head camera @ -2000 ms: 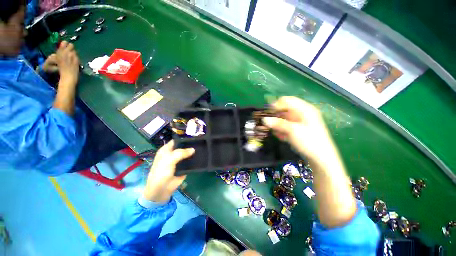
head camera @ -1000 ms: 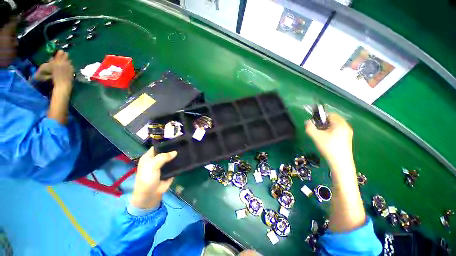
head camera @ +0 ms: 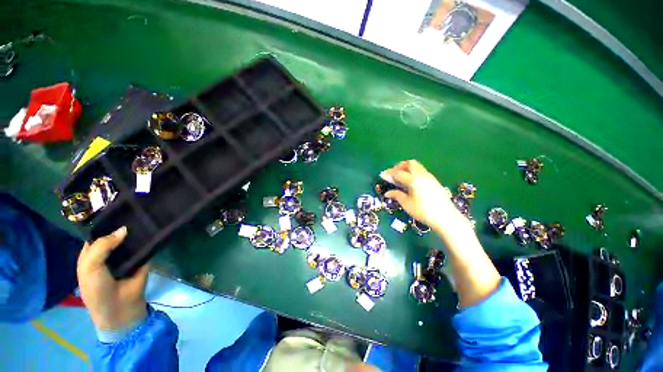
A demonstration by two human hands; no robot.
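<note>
A long black compartment tray (head camera: 218,138) with two rows of square pockets is tilted up at the left. My left hand (head camera: 113,280) grips its near lower end. A few round units with gold-brown parts and white tabs sit in its left pockets, among them a silvery unit (head camera: 192,126); the other pockets are empty. My right hand (head camera: 414,190) is over the units in the middle of the bench, fingers pinched at a small dark round piece (head camera: 384,185), partly hidden by the fingers. Many round units with white tabs, such as one unit (head camera: 331,267), lie below and around it.
A red bin (head camera: 52,113) with white contents stands at the far left beside a black box with a yellow label (head camera: 91,154). A dark parts box (head camera: 549,280) and a black tray with rings (head camera: 605,312) are at lower right. Instruction sheets (head camera: 436,29) stand behind.
The view has shifted right. My left hand still holds the tray, now tilted more steeply, with another round unit in it. My right hand has come down to the units on the bench.
</note>
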